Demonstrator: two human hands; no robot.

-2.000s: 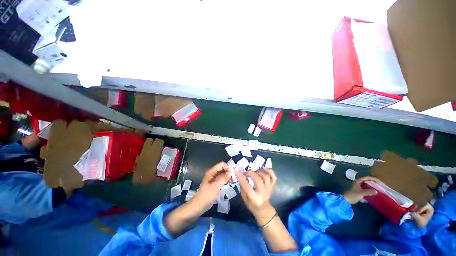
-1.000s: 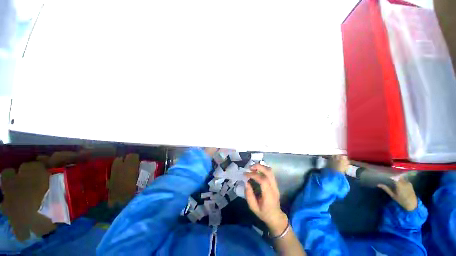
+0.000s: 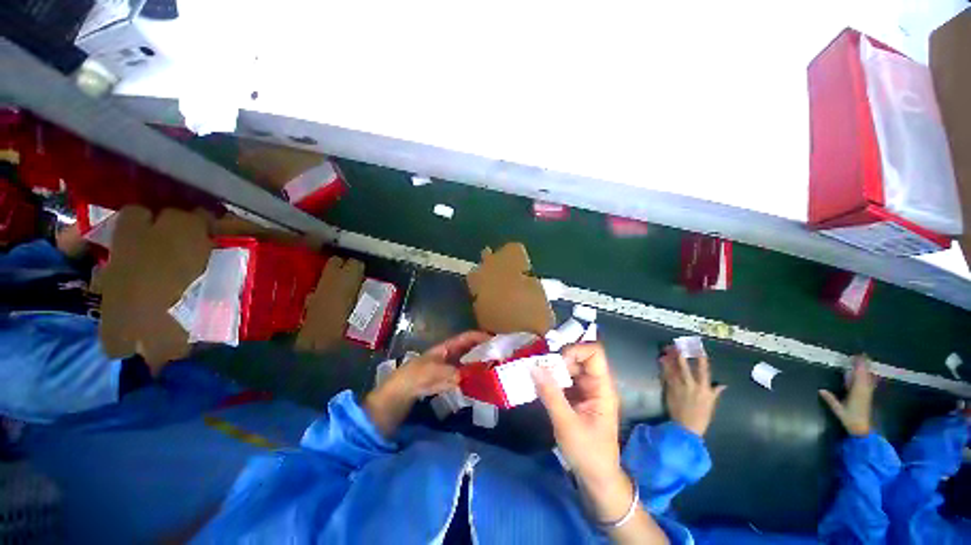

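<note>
My left hand (image 3: 417,381) and my right hand (image 3: 583,396) hold a small red box (image 3: 486,385) between them above the dark bench. The box has a white printed side and a whitish top. A brown cardboard flap (image 3: 511,295) stands out from its far side. My left fingers grip its left end. My right hand is at its right end, thumb on the white printed side. White paper pieces (image 3: 484,414) lie partly hidden under and beside the box.
Red boxes (image 3: 707,263) lie on the green conveyor belt (image 3: 468,221) beyond the bench. Another worker's hands (image 3: 692,390) rest at the right. Larger red cartons (image 3: 279,290) stand left. A white overhead shelf (image 3: 479,96) carries a red carton (image 3: 846,133) at the right.
The red box with its brown flap is now in my hands; before, my right hand was over the white pieces. The view has shifted, showing the belt again. The neighbour's hands have spread apart.
</note>
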